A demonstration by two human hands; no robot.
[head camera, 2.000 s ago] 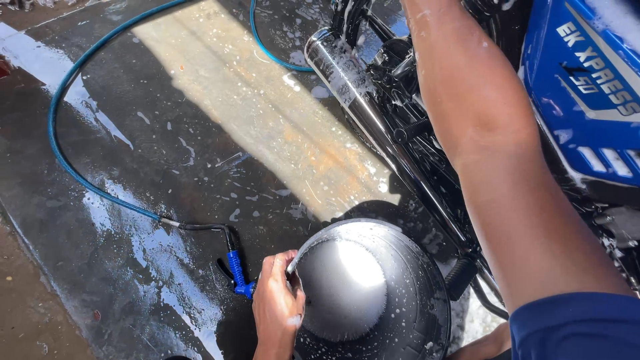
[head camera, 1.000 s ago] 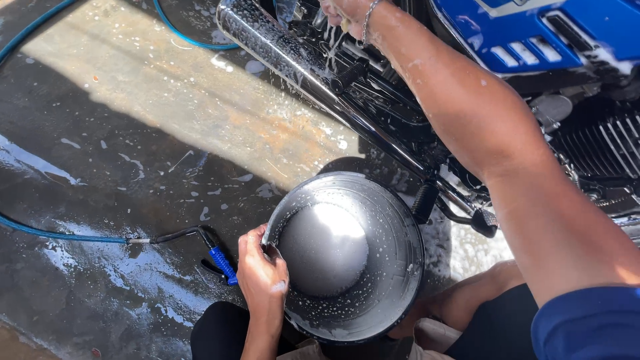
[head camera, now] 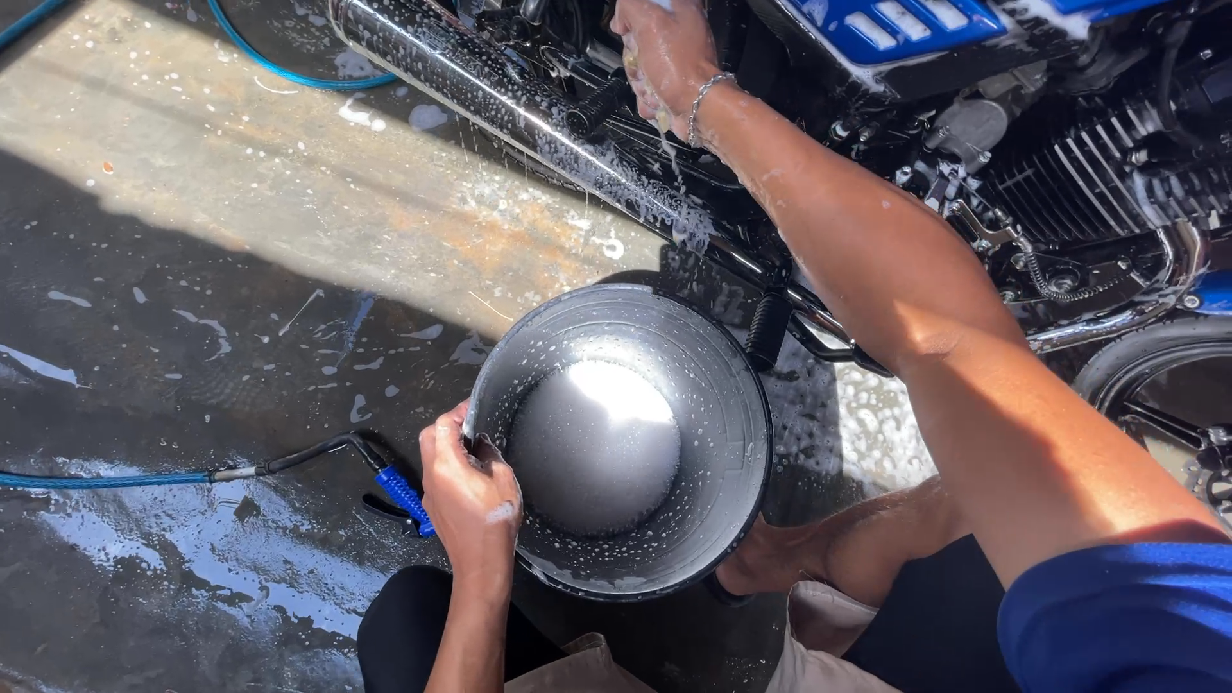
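Observation:
My left hand (head camera: pixel 472 486) grips the left rim of a black bucket (head camera: pixel 717 452), which holds soapy water (head camera: pixel 592 462). My right hand (head camera: pixel 666 58), soapy and with a chain bracelet (head camera: pixel 707 101) at the wrist, is closed around something yellowish, perhaps a sponge, mostly hidden by the fingers. Suds drip from it beside the foam-spotted chrome exhaust silencer (head camera: pixel 481 87) of a motorcycle. Above and right of that hand is the blue side panel (head camera: pixel 885 29), with foam on it.
A blue hose (head camera: pixel 125 480) with a blue spray gun (head camera: pixel 404 496) lies on the wet floor left of the bucket. A rubber footpeg (head camera: pixel 768 330) juts out near the bucket's rim. The finned engine (head camera: pixel 1088 178) and a wheel (head camera: pixel 1155 385) are at the right.
The view has shifted toward the motorcycle. My right hand, out of sight two seconds ago, now shows above the silencer. My left hand has stayed on the bucket's rim.

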